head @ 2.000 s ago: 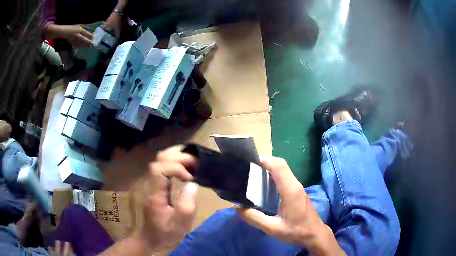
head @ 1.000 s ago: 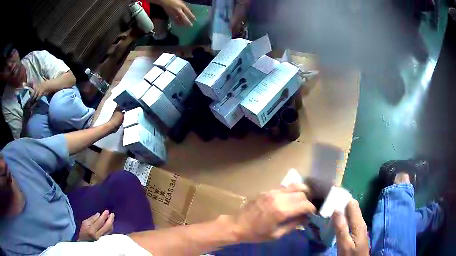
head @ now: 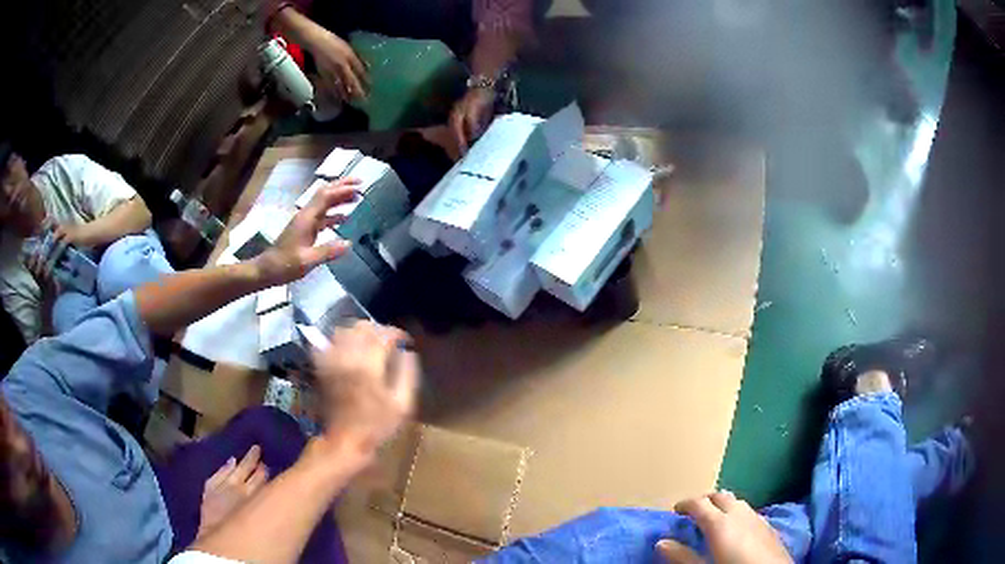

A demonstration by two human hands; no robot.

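My left hand (head: 366, 380) is blurred and reaches to the near end of the left carton stack (head: 320, 297). Its fingers are curled beside the pale cartons, and whether it grips one is hidden by the hand and blur. My right hand (head: 733, 534) is low at the bottom edge over the blue jeans, partly cut off, with fingers apart and nothing visible in it. Open pale cartons (head: 590, 237) with dark product pictures lie heaped at the centre, over a dark cluster.
Brown cardboard (head: 584, 397) lies under everything, with a folded flap (head: 463, 474) at its near side. Another person's hand (head: 309, 231) is raised over the left stack. A hand with a bracelet (head: 474, 110) is behind the centre cartons. A foot (head: 876, 369) rests on green floor.
The carton and dark item are no longer seen between my hands. My left hand has moved left to the stack; my right hand has dropped lower. The neighbour's hand has lifted over the stack.
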